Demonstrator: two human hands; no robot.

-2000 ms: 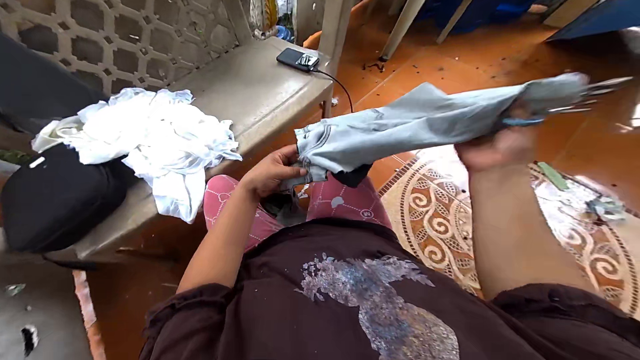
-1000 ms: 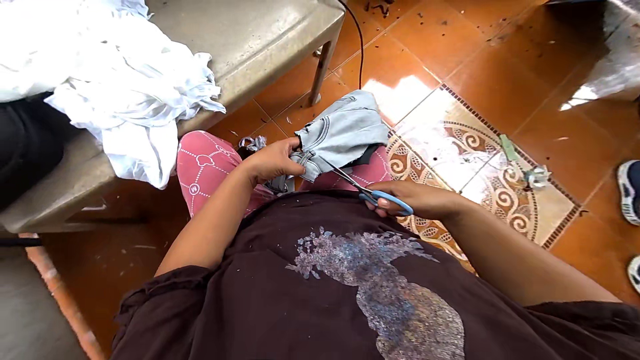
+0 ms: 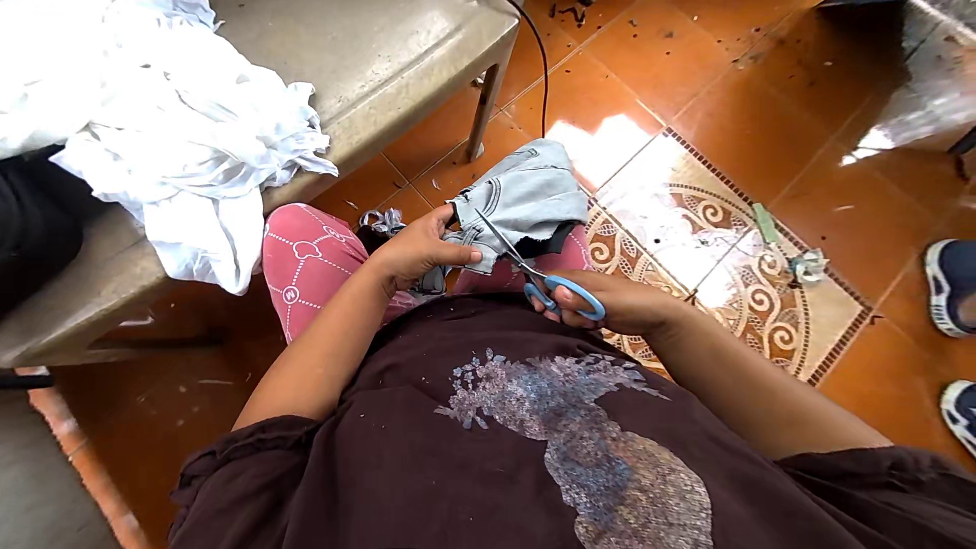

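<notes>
A piece of light grey-blue denim cloth (image 3: 534, 191) with dark stitching lies bunched over my lap. My left hand (image 3: 423, 248) pinches its near-left edge between thumb and fingers. My right hand (image 3: 583, 301) grips a pair of scissors (image 3: 583, 296) by their light blue handles. The scissor blades point up and left, over the cloth close to my left thumb; whether any fabric lies between them, I cannot tell. Part of a black fabric shows under the denim's right side.
White crumpled cloths (image 3: 206, 145) hang over the edge of a plastic chair seat (image 3: 381, 61) at the left, beside a black bag (image 3: 34, 221). A black cable (image 3: 545, 69) runs down to the tiled floor. Scraps (image 3: 808, 265) lie at the right, near another person's shoes (image 3: 953, 290).
Two seconds ago the denim stretched out to the right between my hands; now it is bunched on my lap. My right hand has come in toward my left with the scissors. The view has tilted down.
</notes>
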